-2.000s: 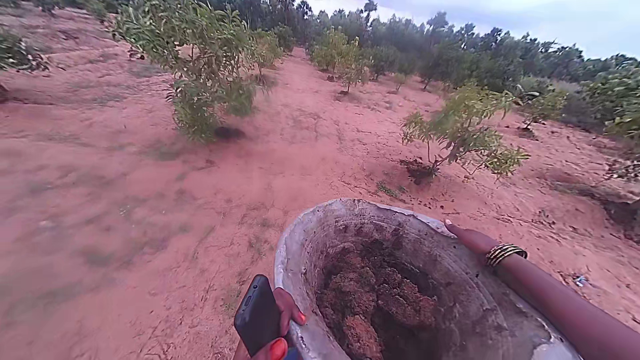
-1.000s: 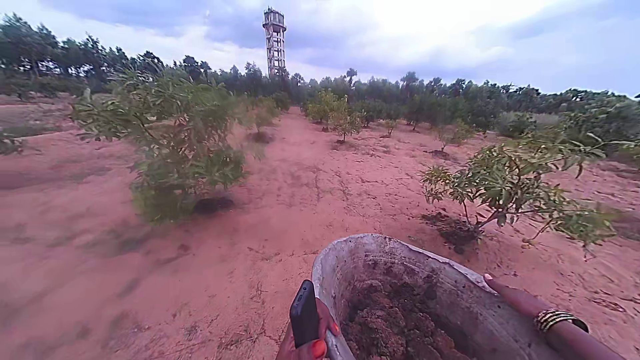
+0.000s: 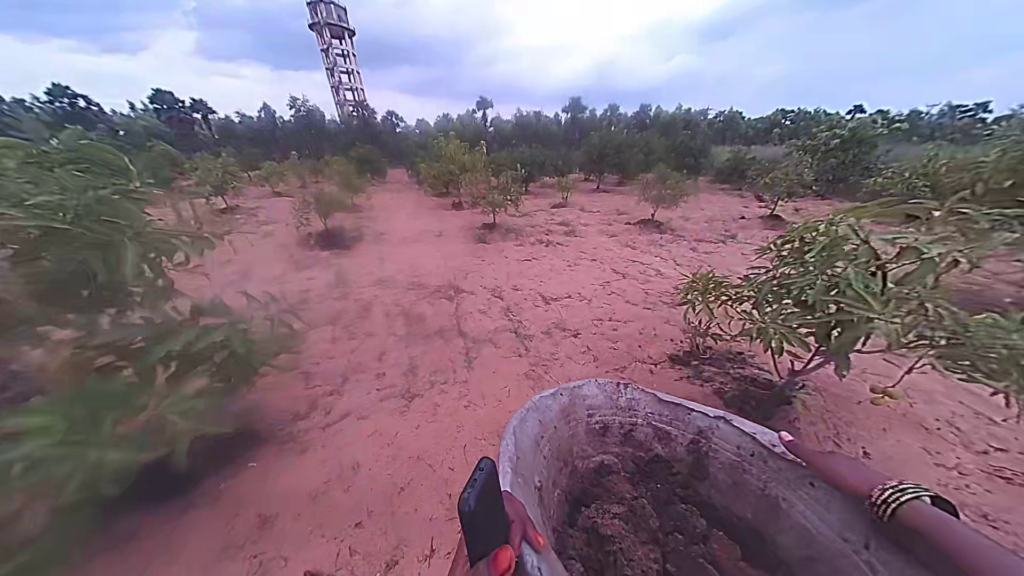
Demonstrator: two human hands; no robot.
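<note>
A wide grey basin [image 3: 768, 496] with a worn rim is at the lower right, tilted and partly cut off by the frame. Dark brown clumped soil or manure [image 3: 632, 520] lies inside it. My left hand [image 3: 512, 536], with orange-red nails, is at the basin's left edge and holds a dark mobile phone [image 3: 483, 510] upright against the outside. My right hand [image 3: 816, 456] grips the far right part of the rim, its fingers mostly hidden behind it. Black and gold bangles [image 3: 908, 499] circle the right wrist.
Reddish sandy ground [image 3: 416, 360] runs ahead between rows of small trees. A leafy tree [image 3: 848, 296] stands close on the right, with dark soil at its base. Another tree [image 3: 96, 264], blurred, is close on the left. A tall tower [image 3: 338, 56] rises beyond the far treeline.
The view has tilted up and moved forward along the path. The trees on both sides are nearer. Both hands remain at the basin, and the phone remains in my left hand.
</note>
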